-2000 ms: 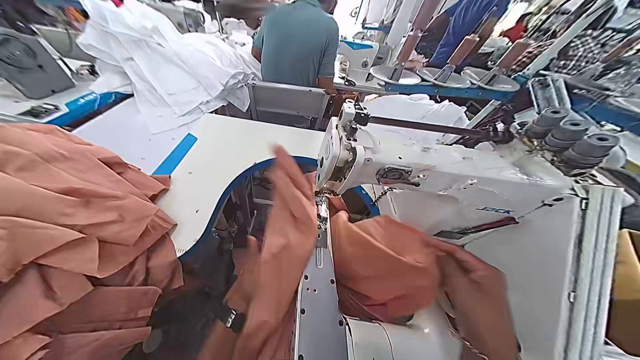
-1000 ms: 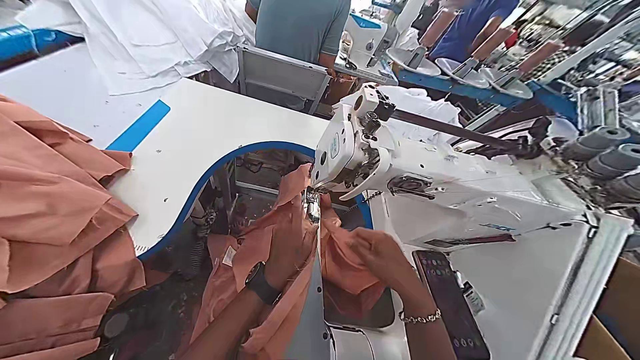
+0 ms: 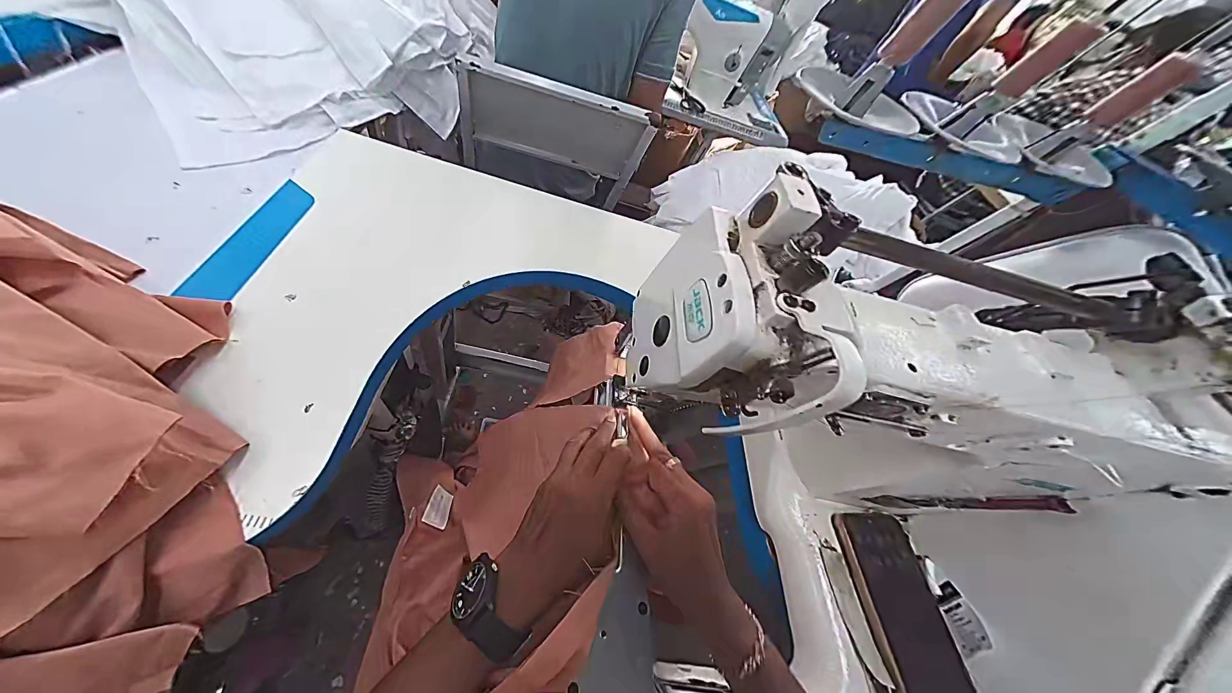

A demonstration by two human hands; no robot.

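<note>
A salmon-coloured garment point(image 3: 510, 462) lies over the narrow arm of a white Jack sewing machine point(image 3: 693, 308), its edge at the presser foot point(image 3: 616, 390). My left hand point(image 3: 573, 500), with a black watch point(image 3: 474, 589) at the wrist, presses and grips the cloth just in front of the foot. Close beside it on the right, my right hand point(image 3: 674, 520) pinches the cloth edge between thumb and fingers; a bracelet point(image 3: 754, 640) is on that wrist. The fingertips of both hands nearly meet below the needle area. A white label point(image 3: 438, 507) shows on the garment.
A pile of salmon cloth pieces point(image 3: 87, 433) lies at the left on the white, blue-edged table point(image 3: 404, 221). White fabric point(image 3: 289, 67) is heaped at the back left. A person point(image 3: 587, 48) is beyond a metal frame point(image 3: 558, 125). A dark phone-like object point(image 3: 900, 602) lies at the right.
My right hand has moved left, from the loose cloth at the right to beside my left hand. Both hands are now together at the presser foot.
</note>
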